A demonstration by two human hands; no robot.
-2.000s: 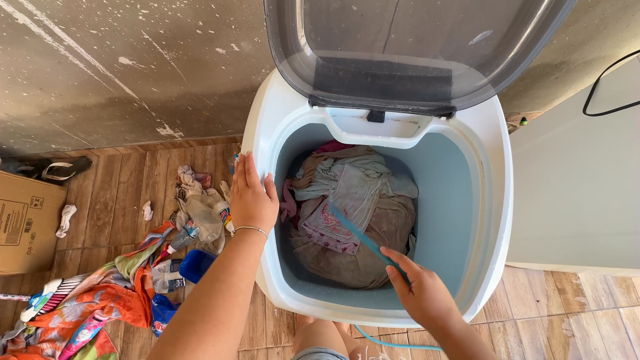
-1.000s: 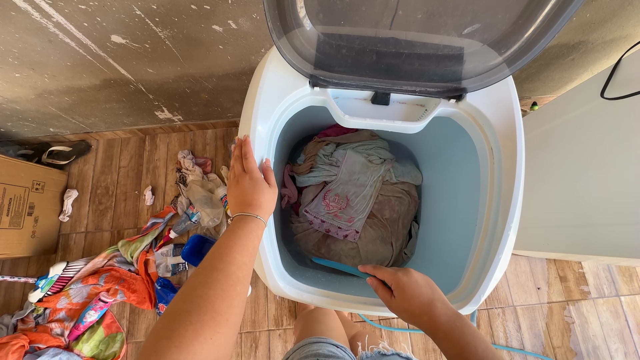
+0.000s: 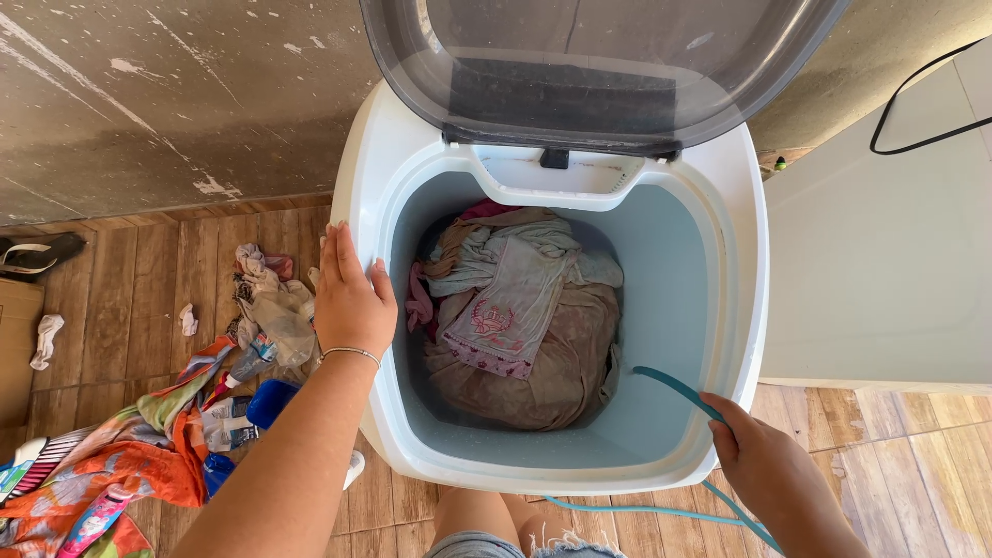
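A white top-loading washing machine [image 3: 744, 310] stands open, its smoky see-through lid [image 3: 604, 77] raised. In its blue tub [image 3: 666, 263] wet clothes lie in a heap: a brown cloth [image 3: 570, 364], a pale cloth with a pink crown embroidery [image 3: 508, 302] and a light-blue cloth [image 3: 469, 263]. My left hand [image 3: 353, 298] rests on the machine's left rim, fingers extended, holding nothing. At the right front corner of the rim, my right hand [image 3: 748, 442] grips a teal hose [image 3: 678, 384], whose end points into the tub above the right side of the clothes.
Clothes, including an orange patterned cloth [image 3: 143, 465], lie on the wood-look floor at left with plastic bottles [image 3: 252, 360]. A cardboard box [image 3: 17, 341] and a black flip-flop [image 3: 39, 256] are at far left. A white appliance or cabinet [image 3: 876, 271] stands right. The hose trails over the floor.
My right hand has moved right with the hose, from over the tub to its right front rim. The hose end has shifted from the clothes' front edge to their right. My left hand stays on the rim.
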